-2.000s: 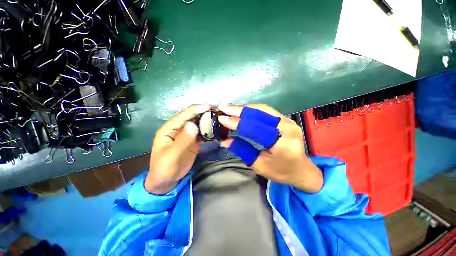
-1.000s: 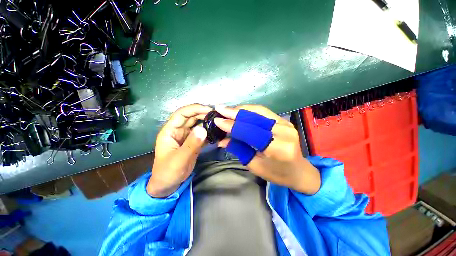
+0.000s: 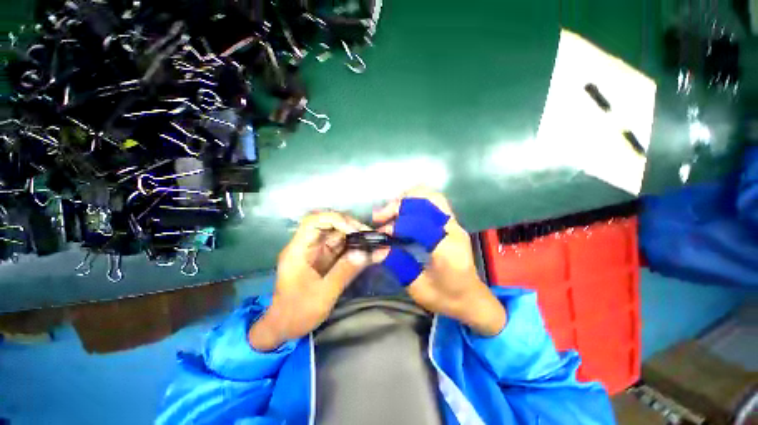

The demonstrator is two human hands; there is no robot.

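Note:
A black binder clip [image 3: 367,240] is held between my two hands, just off the bench edge above my lap. My left hand [image 3: 314,270] grips its left end with thumb and fingers. My right hand [image 3: 436,261], with blue bands on its fingers, holds its right end; the fingers hide part of the clip. No wire handles can be made out on it. A large tangled pile of black clips with silver wire handles [image 3: 158,124] covers the left of the bench.
The green bench [image 3: 432,91] bears a white paper sheet [image 3: 582,129] with two small dark pieces at right. A red crate panel [image 3: 573,290] stands beside my lap, with a row of black clips [image 3: 565,228] along its top. Another person's blue sleeve [image 3: 702,228] is at the right edge.
The view has shifted, so the pile and the paper sit lower in the picture. The clip between my hands has turned from a rounded end view to a thin level bar. Both hands keep hold.

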